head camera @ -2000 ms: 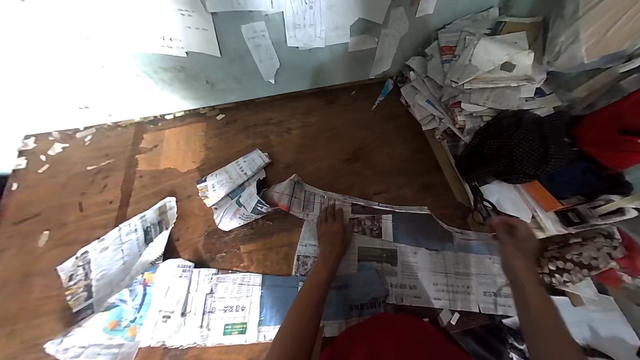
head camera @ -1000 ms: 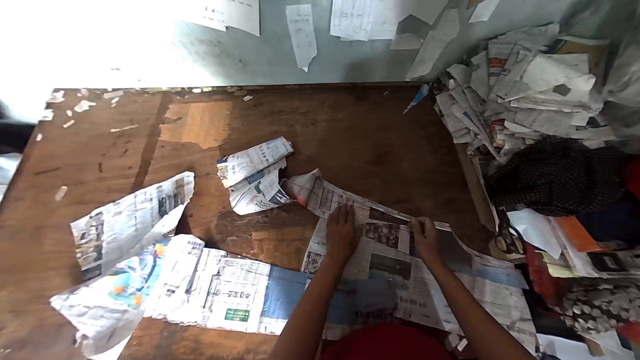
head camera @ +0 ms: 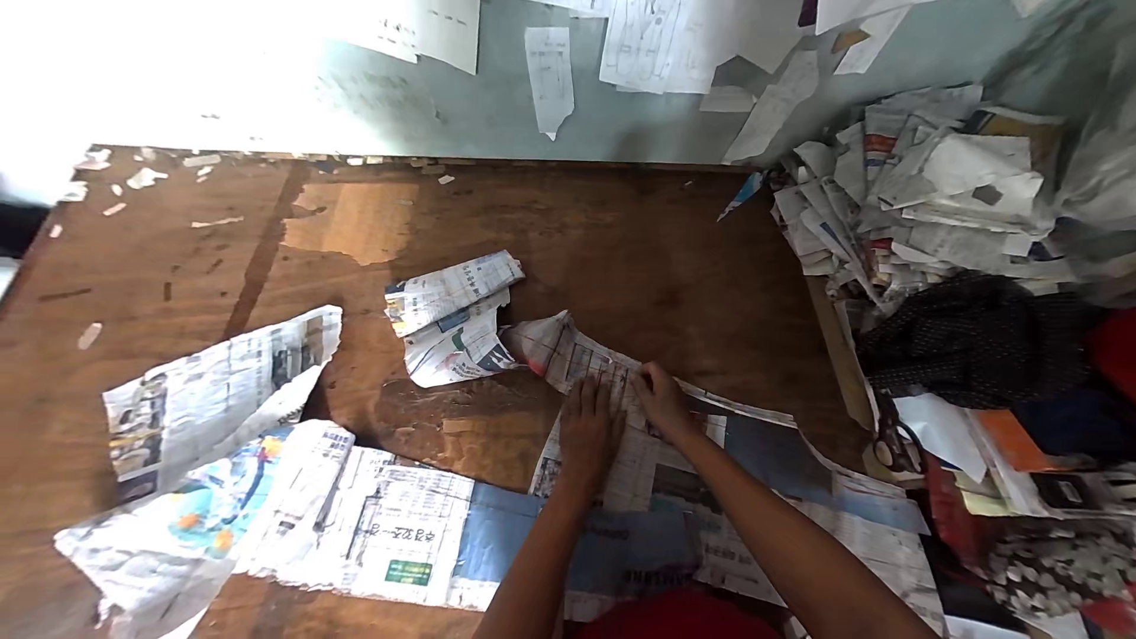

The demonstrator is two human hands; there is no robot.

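Note:
Several overlapping newspaper sheets [head camera: 754, 461] lie on a brown wooden table, some cut to curved shapes. My left hand [head camera: 590, 430] rests flat on the upper sheet, its fingers pointing away from me. Right beside it, my right hand [head camera: 658, 404] has its fingers bent at that sheet's upper edge; whether it pinches the paper cannot be told. Left of my hands, a folded newspaper piece [head camera: 457, 315] touches the sheet's narrow end. A long newspaper strip [head camera: 408, 532] runs under my forearms, and a creased newspaper piece [head camera: 222, 399] lies at the left.
Scissors [head camera: 898, 444] lie at the table's right side, near dark dotted cloth [head camera: 976, 342] and papers. A heap of paper pieces [head camera: 950, 195] stands at the back right. Paper patterns [head camera: 550, 75] hang on the pale wall [head camera: 382, 106]. Small scraps [head camera: 146, 177] lie along the back left edge.
My right hand was at the scissors on the right two seconds ago, then came onto the newspaper. It has since moved further left, close beside my left hand.

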